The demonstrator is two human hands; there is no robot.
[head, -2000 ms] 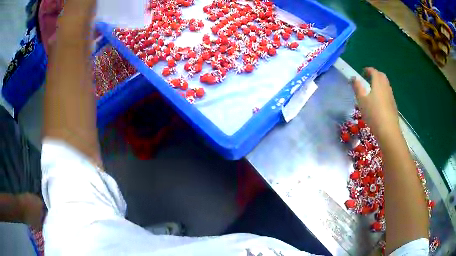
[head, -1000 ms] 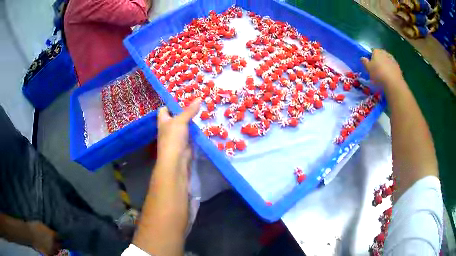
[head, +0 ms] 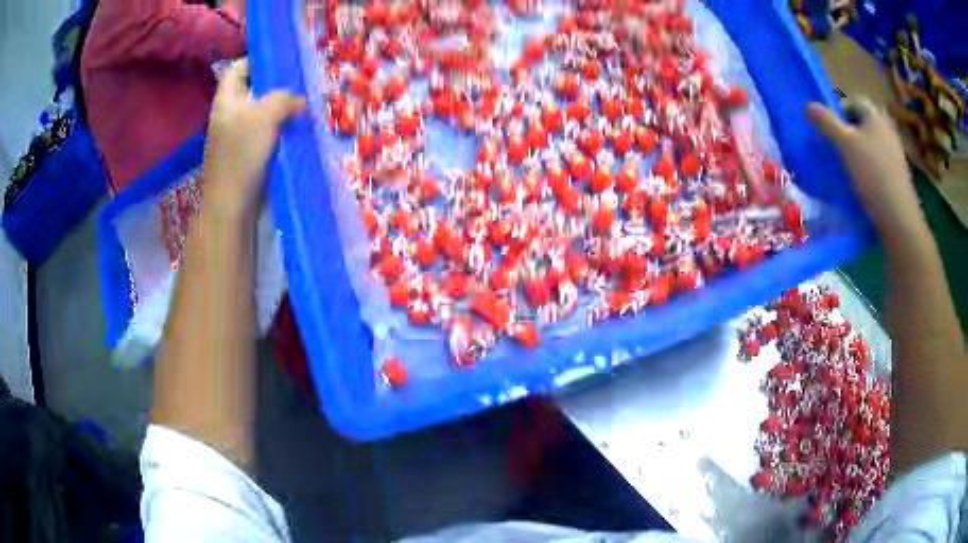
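Note:
A blue plastic tray [head: 467, 398] is held up in front of me, slightly blurred and tilted towards me. Red-and-white figurines [head: 541, 202] lie scattered over the white liner sheet [head: 409, 345] in it, thickest in the near half. My left hand [head: 242, 133] grips the tray's left wall. My right hand [head: 873, 159] grips its right wall, with the thumb at the rim. The tray's far edge is cut off by the top of the picture. A heap of figurines [head: 823, 408] lies on the shiny metal table [head: 647, 419] at the lower right.
A second blue crate [head: 115, 265] with figurines stands at the left, partly behind my left arm. A person in a red top [head: 154, 90] is at the upper left. Another blue crate [head: 48, 217] is at the far left. A green surface [head: 929, 228] runs along the right.
The tray has tilted and risen, and its figurines have slid towards the near side. Both hands now hold its sides; two seconds ago my right hand was off it. More of the table heap shows.

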